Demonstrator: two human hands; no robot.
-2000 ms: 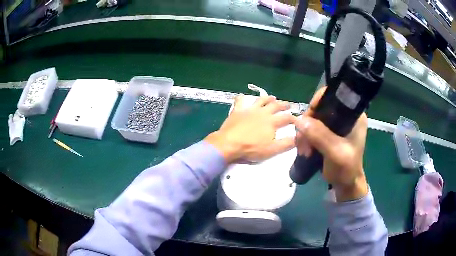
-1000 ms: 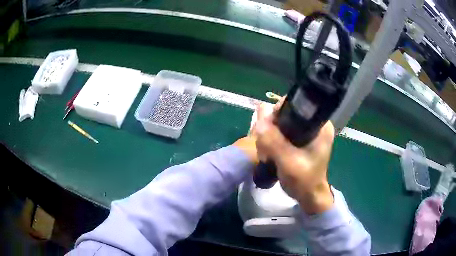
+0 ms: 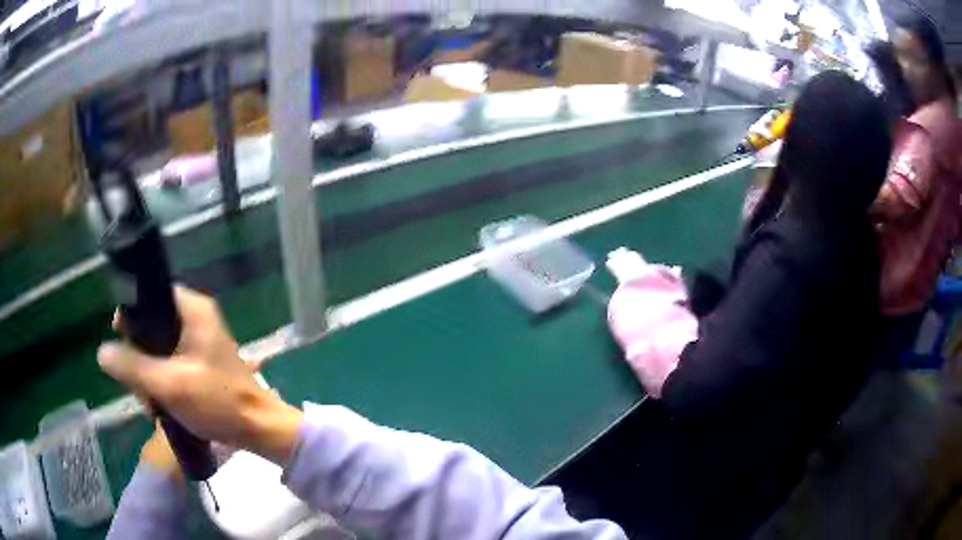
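My right hand point(image 3: 200, 369) is closed around the thick black handle of an electric screwdriver point(image 3: 148, 280), at the left of the view. Its thin bit points down over a white appliance housing point(image 3: 253, 501), cut off by the lower edge. Whether the bit touches the housing is unclear. My left hand point(image 3: 158, 450) is mostly hidden behind my right hand and the screwdriver; only a small part shows above its sleeve. Its fingers and any hold are hidden.
A clear bin of screws point(image 3: 76, 469) and a whitish box-like item point(image 3: 21, 494) lie at the lower left. Another clear bin point(image 3: 538, 264) stands by the metal rail. A neighbouring worker in black with a pink sleeve point(image 3: 654, 327) is at the right, another person behind. A grey post point(image 3: 295, 179) rises beyond my hands.
The view has swung right, so my hands, the housing and the screw bin now appear far left and the neighbouring workers show. The screwdriver stays in my right hand.
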